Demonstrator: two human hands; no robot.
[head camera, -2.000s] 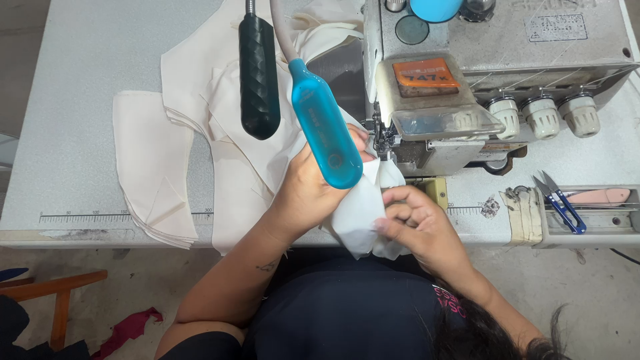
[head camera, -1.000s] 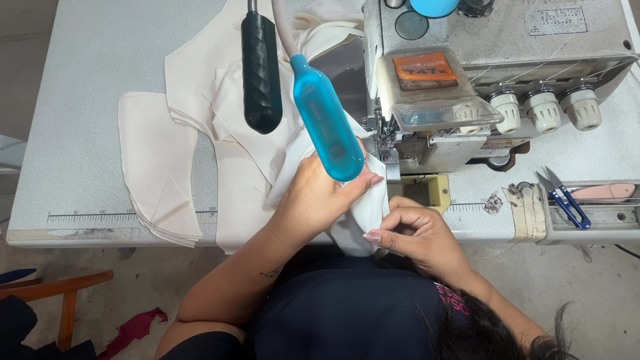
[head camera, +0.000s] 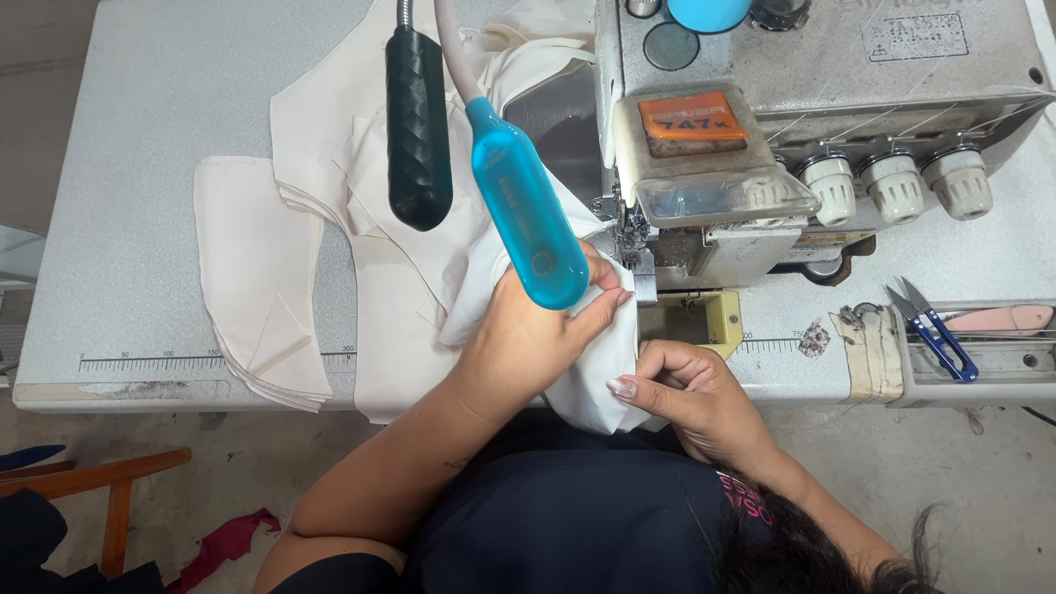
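White fabric (head camera: 598, 375) lies at the presser foot (head camera: 642, 276) of an overlock sewing machine (head camera: 825, 74) and hangs over the table's front edge. My left hand (head camera: 536, 322) pinches it between thumb and fingers just left of the foot; a blue lamp head hides part of this hand. Lower right, my right hand (head camera: 689, 392) holds the fabric's right edge between thumb and curled fingers. Cream cut fabric pieces (head camera: 396, 289) lie under and to the left of my left hand, and a separate stack of cut pieces (head camera: 256, 272) lies farther left.
A blue lamp head (head camera: 532, 214) and a dark lamp head (head camera: 419, 132) hang over the work. Blue thread snips (head camera: 936, 334) rest on a tray (head camera: 1011, 363) at the right. The machine's yellow-framed opening (head camera: 728, 322) is just above my right hand.
Two seconds ago my right hand's fingers were more spread; now they are curled at the fabric's edge. My left thumb, hidden by the lamp then, now shows on the fabric.
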